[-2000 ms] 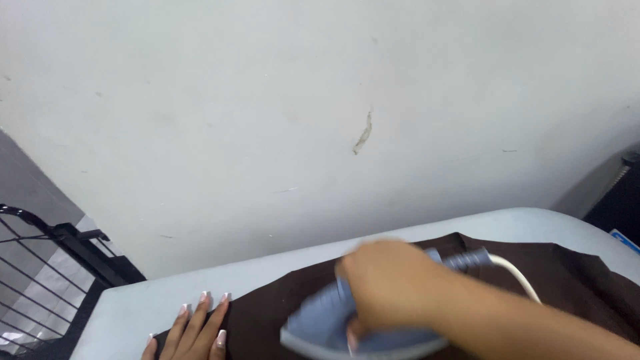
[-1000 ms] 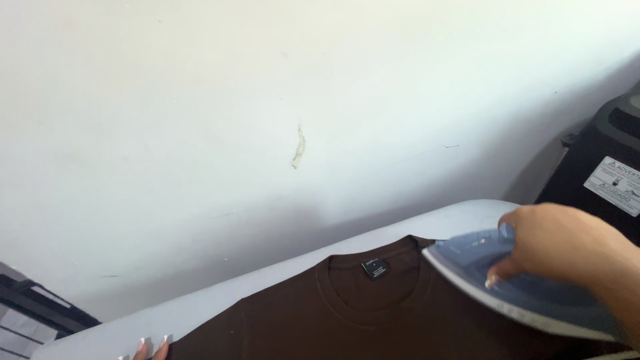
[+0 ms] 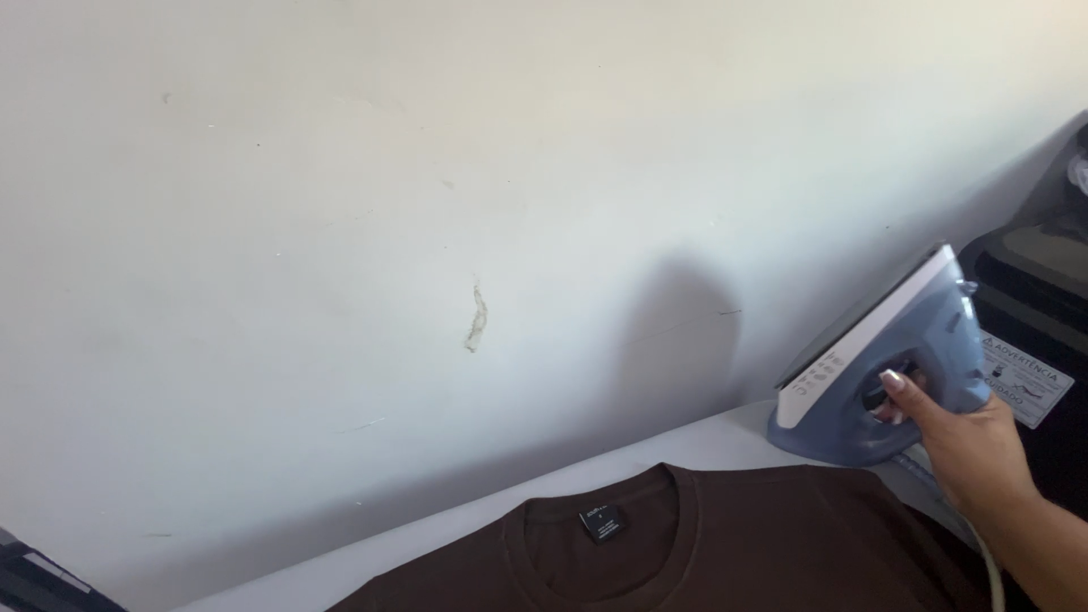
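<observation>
My right hand grips the handle of a blue and white clothes iron at the right. The iron stands upright on its heel at the far end of the ironing board, its soleplate turned toward the wall. A dark brown T-shirt lies spread on the board, neckline toward the wall, with a small black label inside the collar. The iron is just beyond the shirt's shoulder. Its pale cord runs down beside my wrist. My left hand is out of view.
Behind the board rises a pale wall with a scuff mark and the iron's shadow. At the right, near the iron, is a black object bearing a warning sticker. A dark metal frame shows at the lower left.
My right hand has lifted the iron off the shirt and tipped it up onto its heel at the board's far end. My left hand, earlier on the left side, has left the view.
</observation>
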